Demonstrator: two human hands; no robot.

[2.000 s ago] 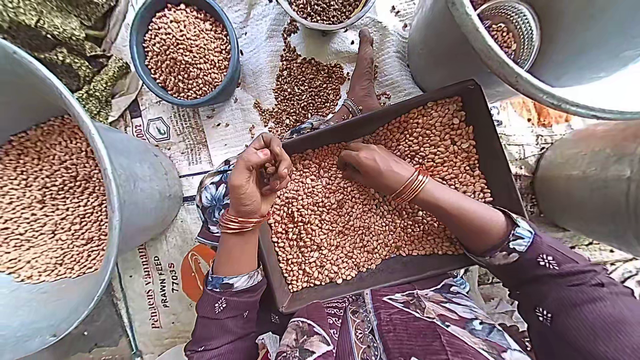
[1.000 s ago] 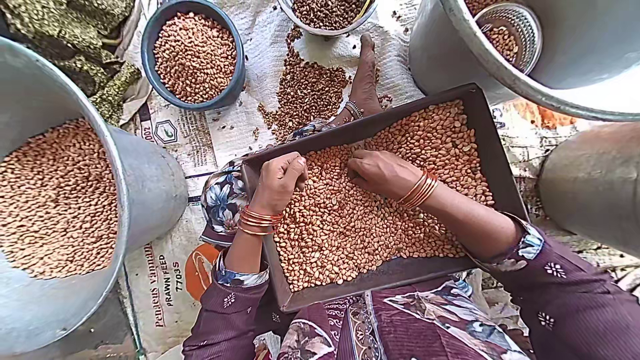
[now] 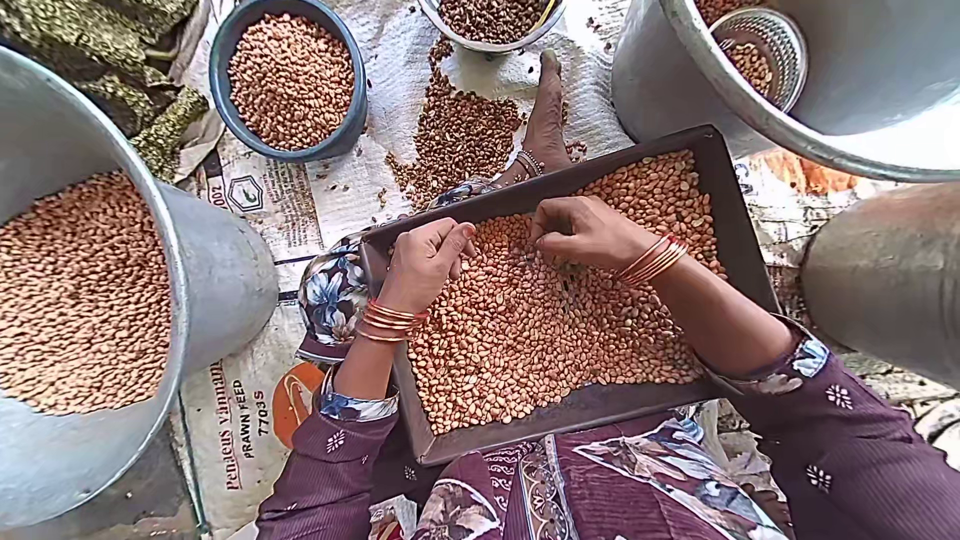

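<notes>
A dark rectangular tray (image 3: 720, 217) lies tilted across my lap, spread with reddish-brown nuts or seeds (image 3: 517, 330). My left hand (image 3: 427, 262) is over the tray's upper left part, thumb against curled fingers; whether something small is pinched there cannot be told. At the upper middle, my right hand (image 3: 589, 232) touches the nuts with bent fingers, their tips partly hidden. Both wrists wear thin bangles. Beyond the tray, a heap of darker brown pieces (image 3: 465, 139) lies on a white woven sheet, beside my bare foot (image 3: 547, 120).
A large metal pot (image 3: 217, 262) with similar nuts leans at left. A blue bowl (image 3: 362, 97) of nuts and a white bowl (image 3: 487, 46) of dark pieces stand ahead. At upper right, a metal pot (image 3: 652, 82) holds a perforated strainer (image 3: 795, 60). Another metal vessel (image 3: 885, 277) is at right.
My left hand was raised near the tray's upper left edge two seconds ago, then lowered over the nuts. My right hand has shifted slightly within the upper middle of the tray.
</notes>
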